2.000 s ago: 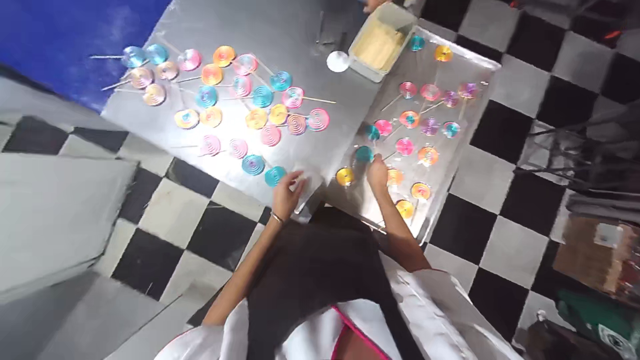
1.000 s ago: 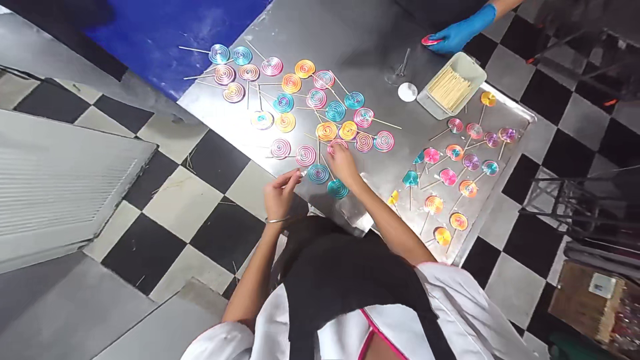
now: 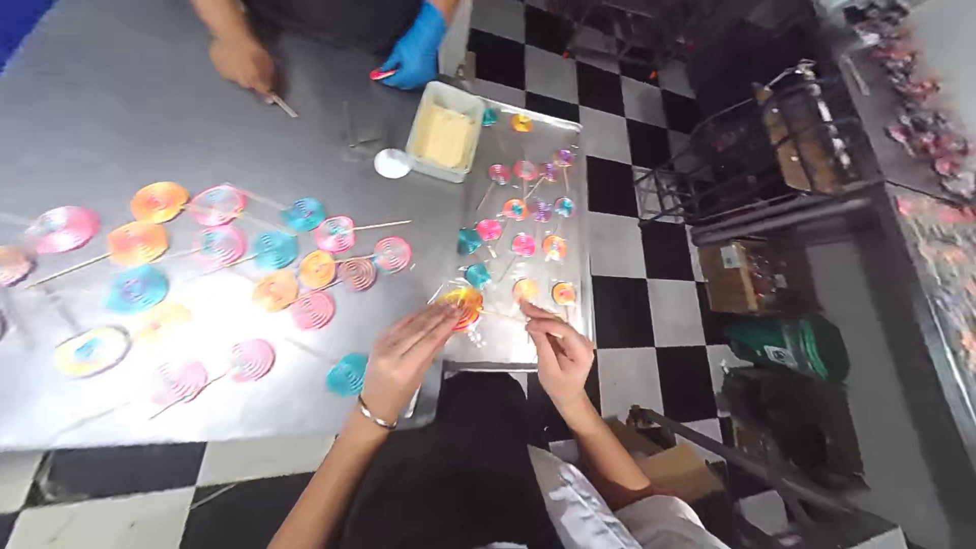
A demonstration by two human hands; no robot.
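My left hand (image 3: 408,351) has its fingers on an orange and red spiral lollipop (image 3: 467,306) in clear wrap, above the near left part of a metal tray (image 3: 488,357). The stick of this lollipop runs right to my right hand (image 3: 557,351), whose fingertips pinch its end. Wrapped lollipops, such as a pink one (image 3: 523,244), lie in the tray beyond my hands. Unwrapped-looking spiral lollipops are spread over the metal table on the left; a teal one (image 3: 348,374) lies just left of my left hand.
A plastic container of sticks (image 3: 446,137) stands at the tray's far left corner, beside a white round disc (image 3: 393,163). Across the table a person has a bare hand (image 3: 242,65) on a thin stick and a blue-gloved hand (image 3: 418,49) holding something pink. Wire racks (image 3: 663,191) stand at right.
My hands have moved from the table's lollipops to above the tray, with a wrapped lollipop between them. The other person's bare hand now shows too. The view has shifted.
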